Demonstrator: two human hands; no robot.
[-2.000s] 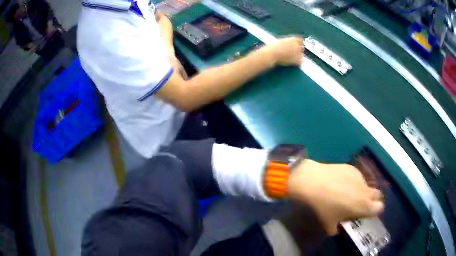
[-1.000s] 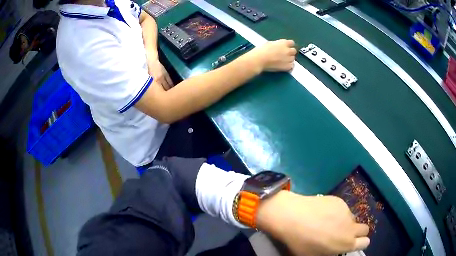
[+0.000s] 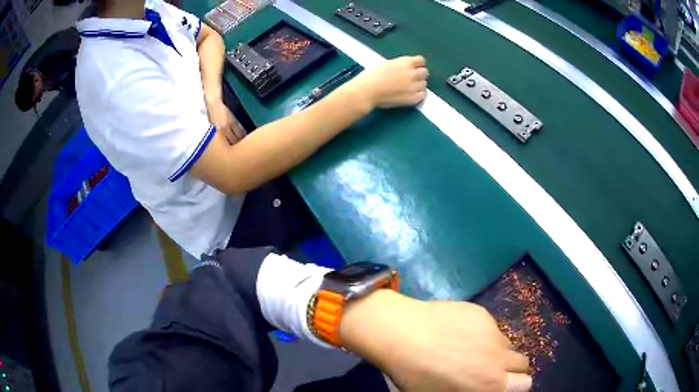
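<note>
My left hand (image 3: 433, 341), with an orange-banded watch on the wrist, is at the bottom edge, back up and fingers curled. Its fingertips are partly cut off by the edge, so what they hold is hidden. Something whitish covers a fingertip. The hand overlaps the left side of a black tray (image 3: 589, 354). A loose pile of copper coils (image 3: 530, 318) lies in the tray, right beside my fingers. My right hand is not in view.
A co-worker in a white shirt (image 3: 142, 115) sits at left, forearm across the green bench (image 3: 460, 222). Metal housings (image 3: 497, 104) lie along the line, another (image 3: 654, 269) at right. Tweezers (image 3: 329, 86) and a second black tray (image 3: 316, 55) are by the co-worker. A blue crate (image 3: 92, 199) stands at left.
My left hand has moved left and down in the picture. The housing seen under it two seconds ago is out of sight. More of the copper pile shows. The view has shifted.
</note>
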